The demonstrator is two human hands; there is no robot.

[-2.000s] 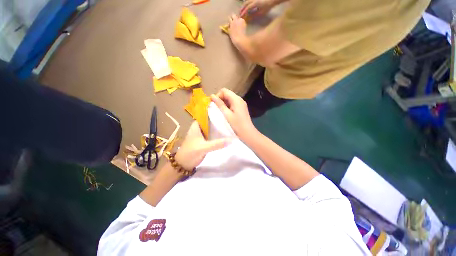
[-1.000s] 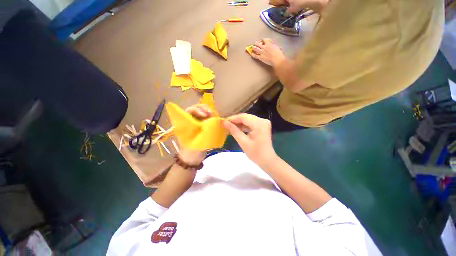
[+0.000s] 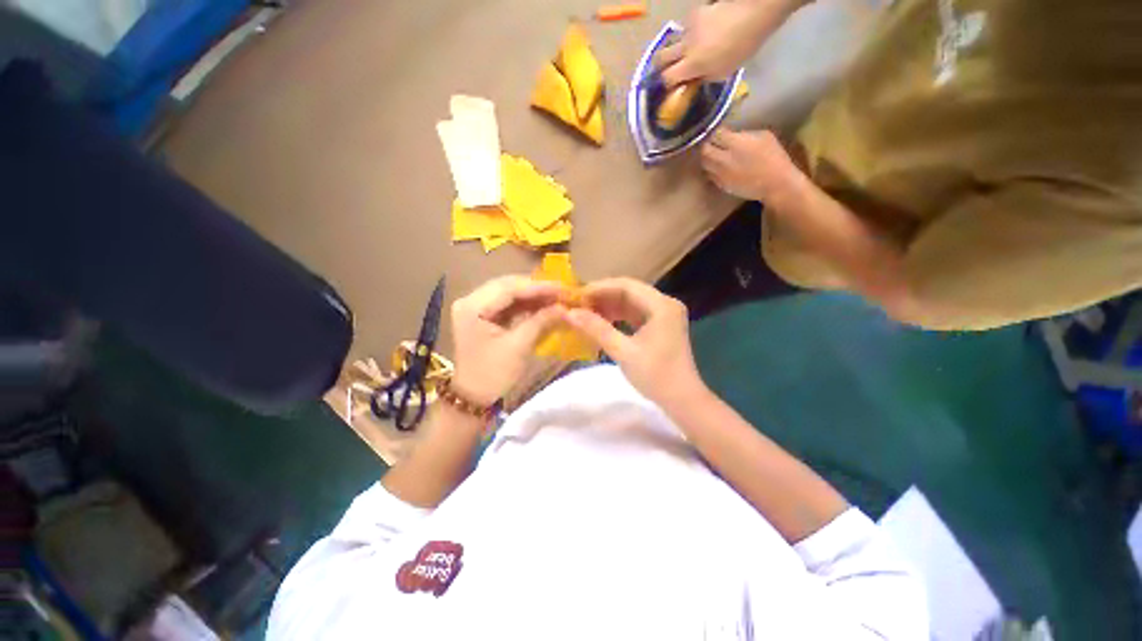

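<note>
A yellow sewn piece [image 3: 570, 341] is held between the fingertips of both hands, just in front of my white top. My left hand [image 3: 498, 338] grips it from the left, with a brown bead bracelet at the wrist. My right hand [image 3: 643, 332] pinches it from the right. The fingers hide part of the piece. Another yellow piece [image 3: 555, 267] shows just beyond my hands at the table edge. A pile of yellow pieces [image 3: 536, 200] lies farther back, with pale cream pieces [image 3: 472, 150] on its left side.
Black scissors [image 3: 418, 363] lie on trimmings [image 3: 363, 376] at the brown table's [image 3: 301, 138] near edge. A black padded board [image 3: 188, 263] is at left. Folded yellow pieces [image 3: 572, 85] and an orange tool [image 3: 621, 13] lie at the back. Another person's hand holds an iron [image 3: 664, 119] at right.
The yellow piece, spread wide a second ago, is now bunched between my fingertips, and my hands are closer together. The other person's iron has moved nearer, beside their other hand.
</note>
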